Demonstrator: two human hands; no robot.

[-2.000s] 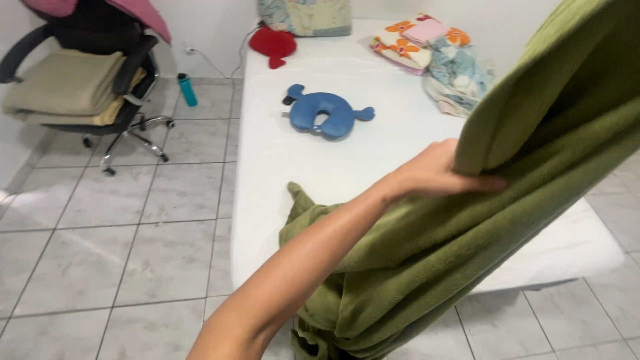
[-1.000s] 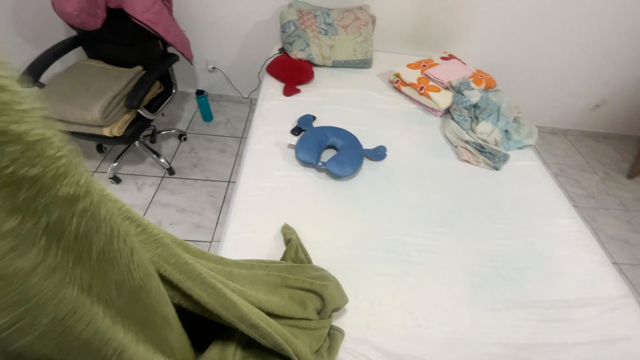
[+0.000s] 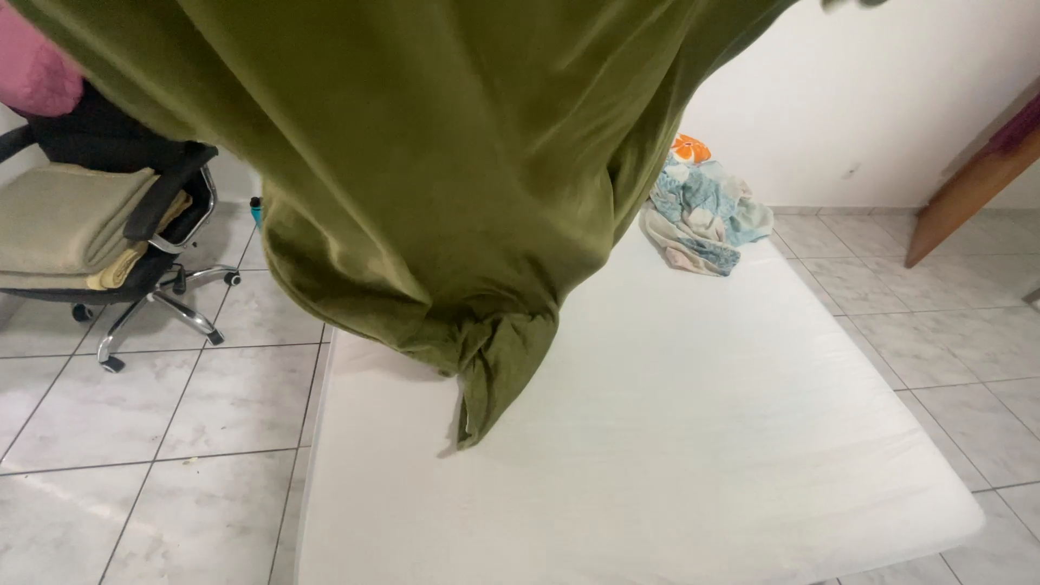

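An olive-green plush blanket (image 3: pixel 455 162) hangs from above the top of the view, spread wide over the bed. Its lower corner comes down to a bunched point just over or on the white sheet of the bed (image 3: pixel 691 406); contact is hard to tell. Neither my left hand nor my right hand shows, so what each holds is hidden. Beyond the blanket's right edge lies a crumpled blue and cream patterned cloth (image 3: pixel 707 215), with an orange and white printed cloth (image 3: pixel 691 149) behind it.
At the left stands a black office chair (image 3: pixel 150 195) on casters, bearing folded beige blankets (image 3: pixel 73 215), with a pink cloth (image 3: pixel 36 61) over its back. A teal bottle (image 3: pixel 257 213) is partly hidden behind the green blanket. A wooden panel (image 3: pixel 967 191) leans at the right.
The green blanket has gone from low at the left to raised and spread across the upper middle. It now hides the blue neck pillow and the red cushion. My arm, seen two seconds ago, is out of view.
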